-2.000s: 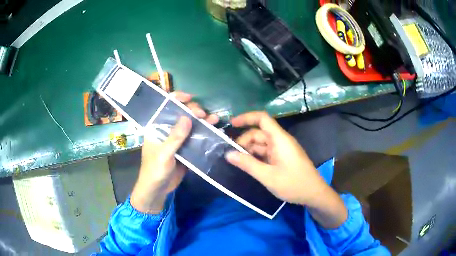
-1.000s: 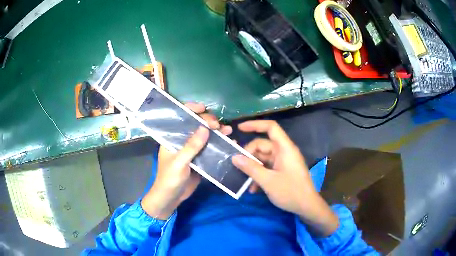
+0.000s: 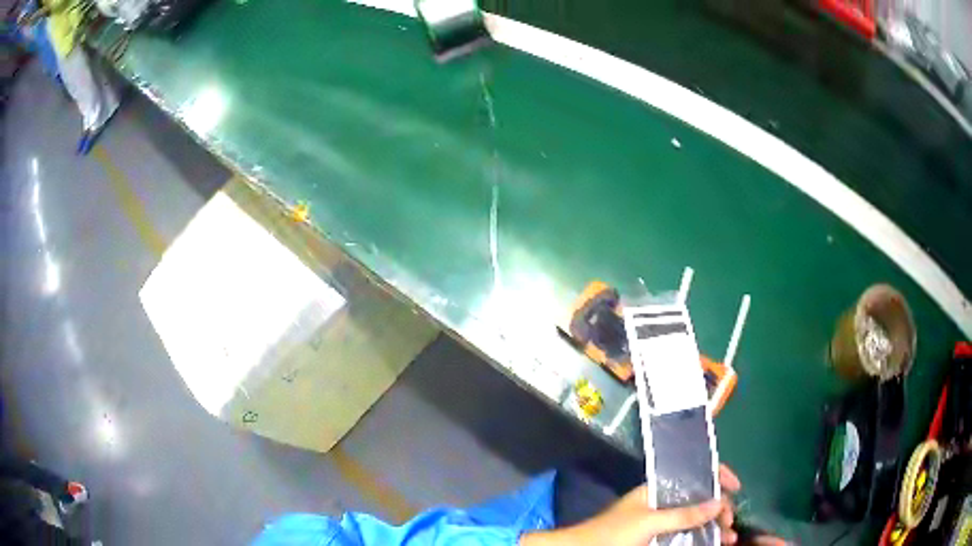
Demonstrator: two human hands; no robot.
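Observation:
The long panel (image 3: 682,443) has a black centre, a white border and a pale printed block at its far end. It points up and away over the bench edge, and its near end is cut off by the bottom of the picture. My left hand (image 3: 666,520) is shut on the panel, with the thumb across its front and fingertips showing at the right side. Only a small bit of my right hand (image 3: 762,540) shows at the bottom edge, so its grip cannot be told. The orange fixture (image 3: 603,328) with two thin white sticks lies behind the panel, partly hidden by it.
The green bench (image 3: 373,160) has a white edge strip. A brown tub (image 3: 876,333), a black fan (image 3: 849,453) and a tape ring (image 3: 918,483) stand at the right. A dark device (image 3: 452,27) is at the top. A pale box (image 3: 352,384) stands beside the bench.
The view has swung left, so the panel and hands now sit at the lower right. The panel points more straight up the picture. My right hand has mostly left the picture.

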